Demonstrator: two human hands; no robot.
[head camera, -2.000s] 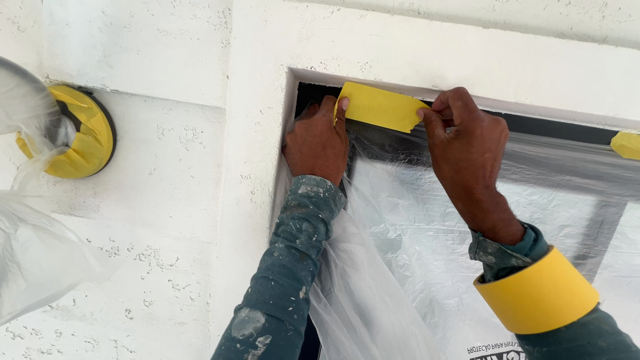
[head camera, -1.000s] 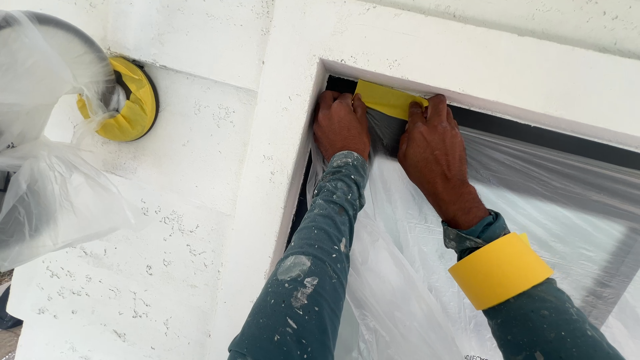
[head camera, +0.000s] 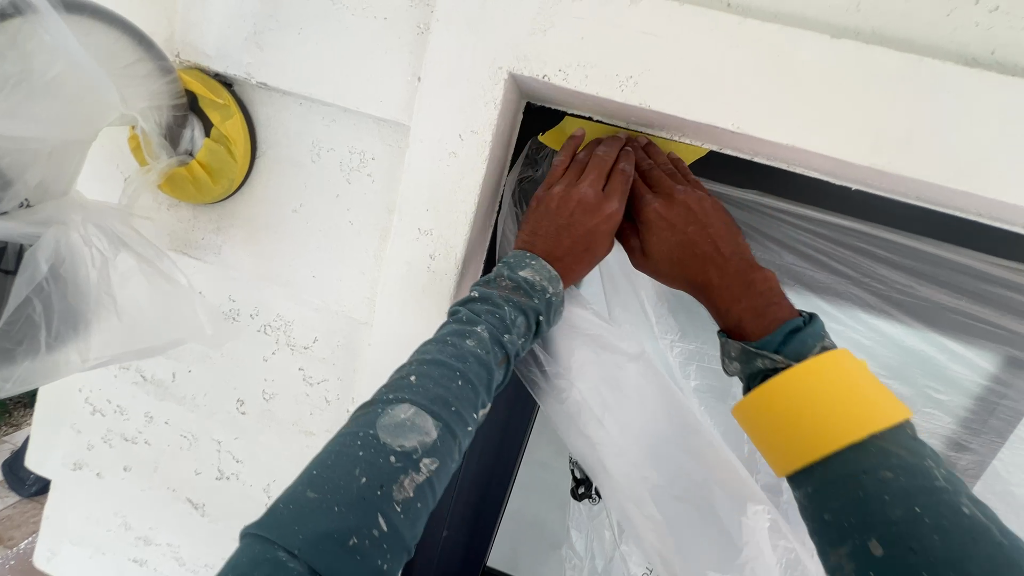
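Note:
A strip of yellow masking tape lies across the top of a clear plastic sheet and the dark window frame, near the frame's upper left corner. My left hand presses its fingertips on the strip, flat and close together. Against it, my right hand presses the strip's right part in the same way. Neither hand grips anything that I can see; the palms' undersides are hidden. A roll of yellow tape sits around my right forearm, over the paint-spotted sleeve.
A white masonry surround borders the window recess. On the white wall at left is a round fixture with yellow tape around its base and clear plastic hanging from it. Behind the sheet is window glass.
The tape strip, held up between both hands two seconds ago, now lies against the frame and sheet. My right hand has come in beside my left, and both have flattened onto the strip.

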